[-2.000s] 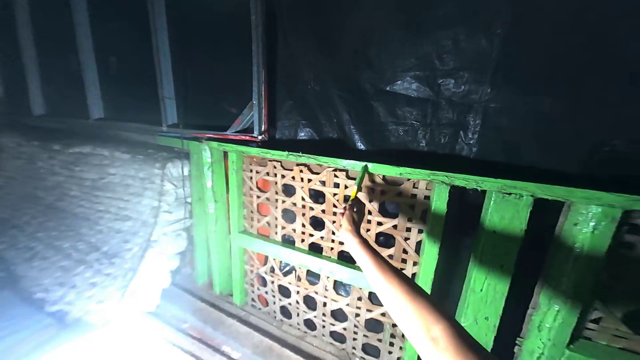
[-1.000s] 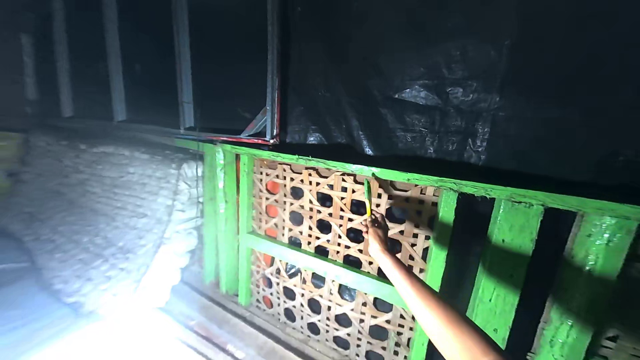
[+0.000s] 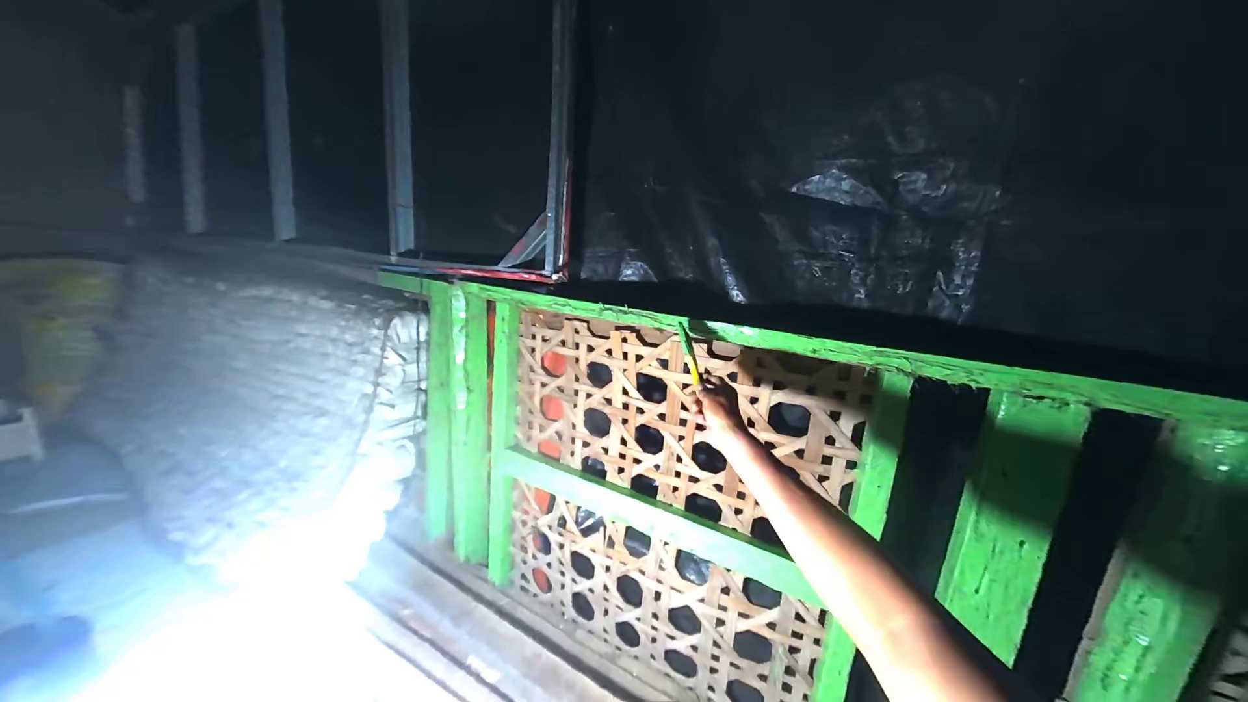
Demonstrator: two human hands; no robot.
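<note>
My right hand is closed around a slim paintbrush with a yellow and green handle. The brush points up, and its tip meets the underside of the green-painted top rail. Behind the hand is a woven lattice panel of tan strips with dark and orange showing through its holes. A green crossbar runs across the panel below the hand. Green upright boards stand to the right, some with a wet-looking shine. My left hand is out of view.
Black plastic sheeting hangs above the rail. A metal-framed window with a red lower edge is at upper left. A pale woven sack or mat bulges beside the green posts, under strong glare. A wooden ledge runs along the panel's foot.
My right hand with the brush has moved left along the top rail since one second ago, relative to the panel. The view has shifted slightly, showing more at the left.
</note>
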